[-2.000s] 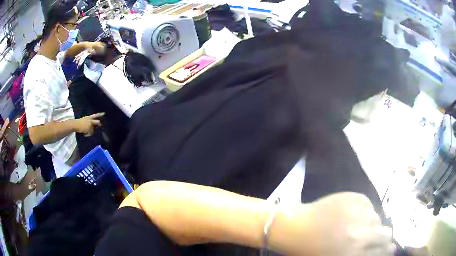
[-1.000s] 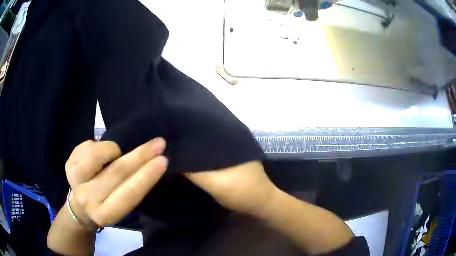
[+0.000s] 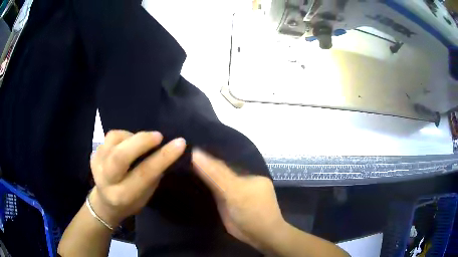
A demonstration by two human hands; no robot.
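Observation:
A large black garment piece [image 3: 135,75] spreads over the left of the white table and hangs over its front edge. My left hand [image 3: 131,173], with a thin bracelet at the wrist, pinches the cloth near the table's front edge. My right hand [image 3: 241,196] is just right of it at the cloth's lower edge, slightly blurred; its fingertips meet dark cloth, and whether it grips is unclear. The sewing machine's head [image 3: 321,25] stands at the upper right over the pale machine bed [image 3: 301,75], away from the cloth.
A ruler strip [image 3: 341,169] runs along the table's front edge. A blue basket [image 3: 37,203] is at the lower left. A blue container [image 3: 444,226] with white and coloured bits is at the lower right. A white table surface [image 3: 321,128] lies before the bed.
My right hand has come out from under the cloth and shows beside my left hand. My left hand is slightly further right. The machine head shows more fully as the view shifts.

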